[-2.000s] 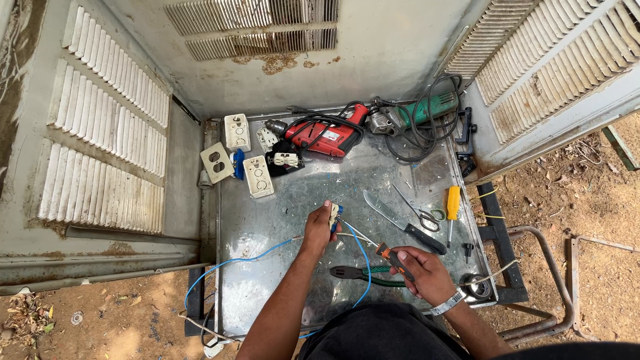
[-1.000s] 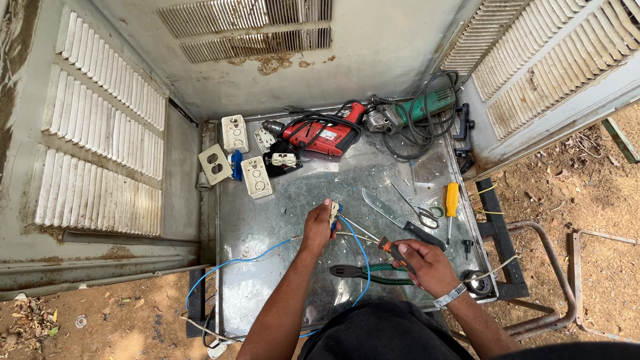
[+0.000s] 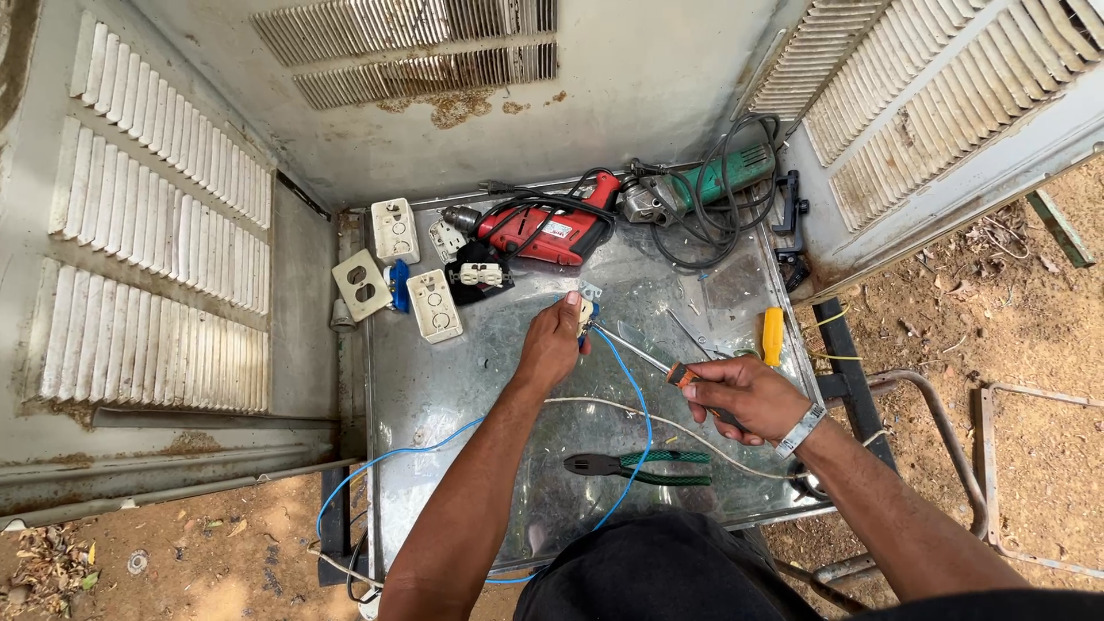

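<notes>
My left hand (image 3: 555, 341) grips a small electrical receptacle (image 3: 586, 319) with blue and cream parts above the metal tray. In my right hand (image 3: 749, 398) is a screwdriver (image 3: 640, 348) with an orange and black handle, its tip at the receptacle's side. A blue wire (image 3: 642, 401) runs down from the receptacle and loops over the tray. A pale wire (image 3: 681, 423) crosses the tray below my hands. Green-handled pliers (image 3: 638, 466) lie under the blue wire. Scissors (image 3: 694, 335) and a knife, mostly hidden, lie behind my right hand, beside a yellow-handled tool (image 3: 772, 336).
A red corded drill (image 3: 552, 226) and a green angle grinder (image 3: 707, 183) lie at the back. Cream electrical boxes (image 3: 435, 305), an outlet cover plate (image 3: 360, 286) and another receptacle (image 3: 480, 274) are at the back left. Louvred metal panels (image 3: 155, 336) surround the tray (image 3: 431, 379) on three sides.
My right hand and the screwdriver have shifted, and the hand now covers much of the knife that showed earlier. My left hand still holds the receptacle.
</notes>
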